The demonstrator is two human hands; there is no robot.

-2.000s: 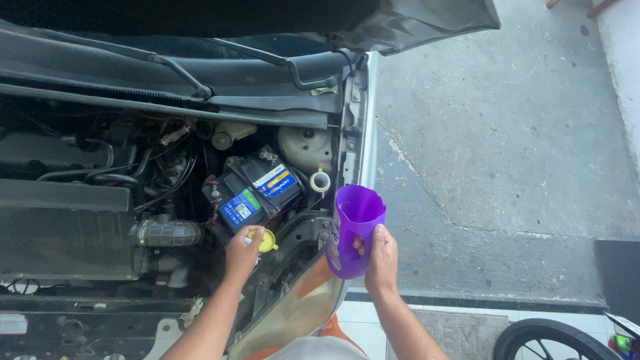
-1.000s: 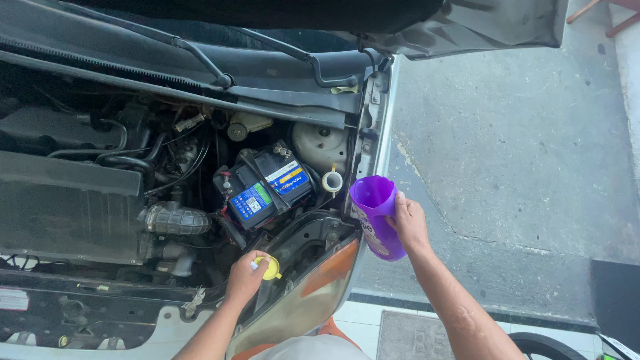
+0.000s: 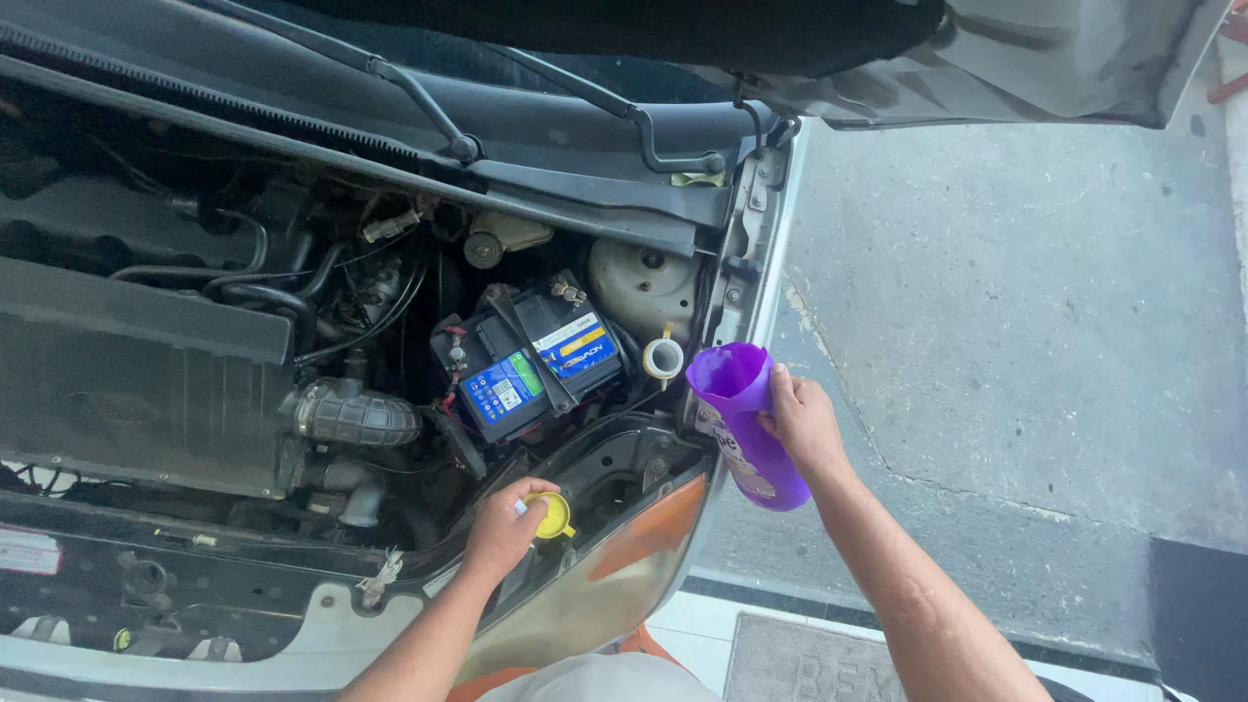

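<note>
My left hand (image 3: 509,531) pinches a yellow plastic reservoir cap (image 3: 554,515) over the headlight edge of the engine bay. In my right hand (image 3: 805,419) is a purple plastic bottle (image 3: 756,448) with its top cut off, tilted slightly, its open mouth up and towards the car. Just left of the bottle's mouth, a whitish filler neck (image 3: 663,359) stands uncapped, apart from the bottle. A car battery (image 3: 536,356) with blue labels and a black hold-down bar lies left of the neck. Whether the bottle holds liquid I cannot tell.
The raised hood (image 3: 1033,58) hangs over the top right. Wiper arms (image 3: 419,102) cross below the windshield. A ribbed intake hose (image 3: 361,413) and the dark engine cover (image 3: 136,370) fill the left. The headlight (image 3: 585,585) and fender edge (image 3: 770,263) border the bay; grey concrete floor (image 3: 1004,322) lies beyond.
The purple bottle has tilted, its base swinging to the right, and my right forearm reaches in from farther right. My left hand still holds the yellow cap. The view has shifted.
</note>
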